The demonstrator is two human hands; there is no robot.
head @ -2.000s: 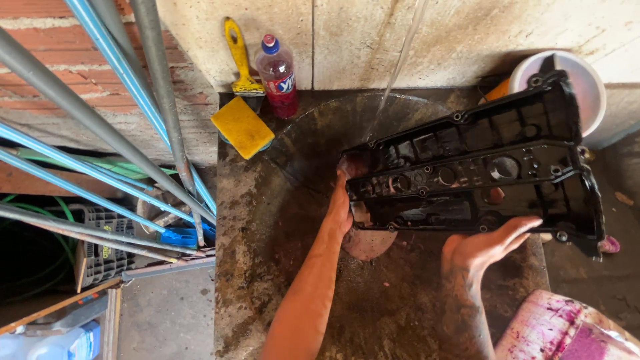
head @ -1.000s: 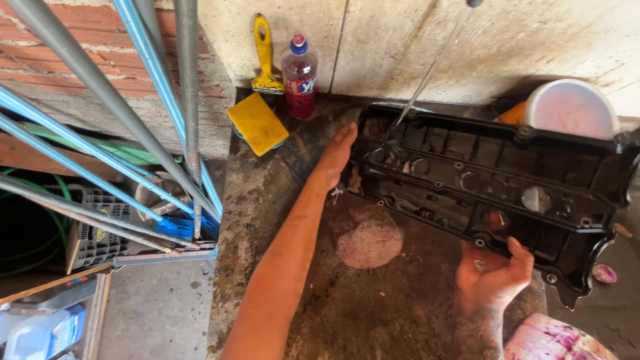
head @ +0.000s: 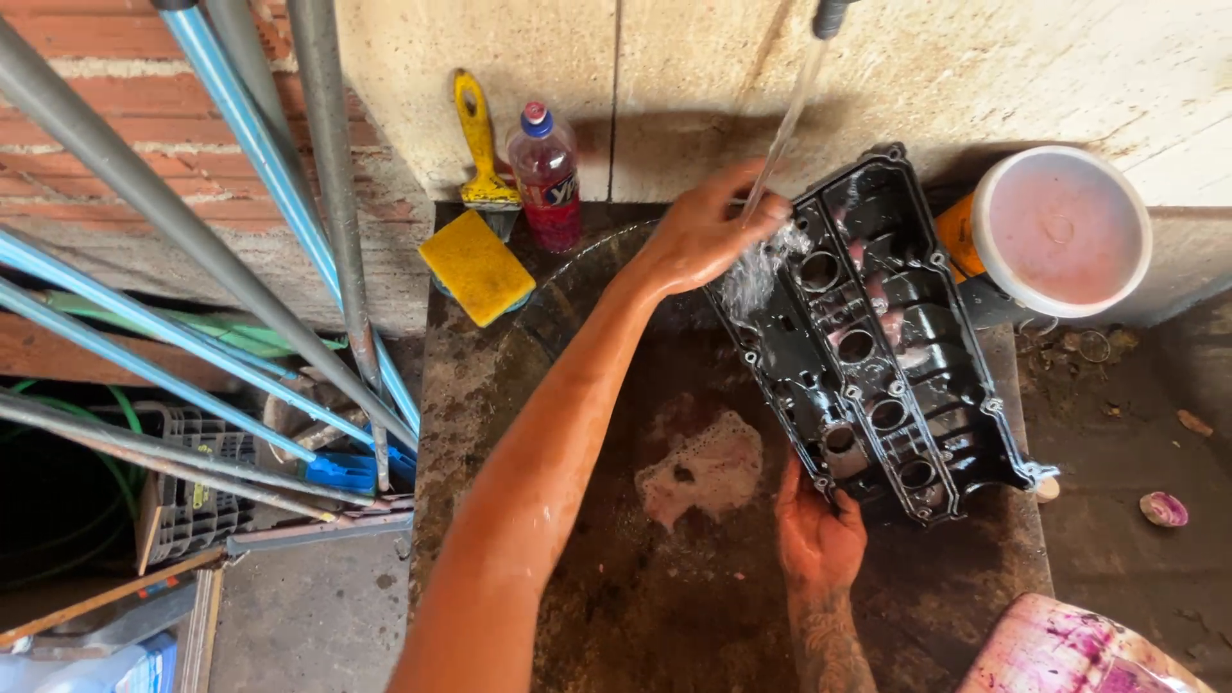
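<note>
A black engine valve cover (head: pixel 866 346) is held tilted over the dark, wet stone sink (head: pixel 616 587), its hollow, ribbed side showing. My right hand (head: pixel 820 534) grips its lower edge, thumb on the rim. At its upper left corner, my left hand (head: pixel 717 231) lies in the stream of water (head: pixel 791 120) falling from a dark spout (head: pixel 830 17); whether its fingers grip the rim is unclear. Water splashes into the cover, where pinkish suds run along the ribs. More foam (head: pixel 707 467) lies in the basin below.
Behind at left stand a yellow sponge (head: pixel 476 268), a yellow-handled brush (head: pixel 475 135) and a bottle of red liquid (head: pixel 547 183). A white-lidded tub (head: pixel 1062 231) is at right, a stained pink container (head: pixel 1083 650) at lower right. Pipes and poles (head: pixel 173 192) lean at left.
The valve cover has turned from lying nearly crosswise to a steep slant, its upper left corner now under the water. My left hand has moved up into the stream; my right remains at the lower edge.
</note>
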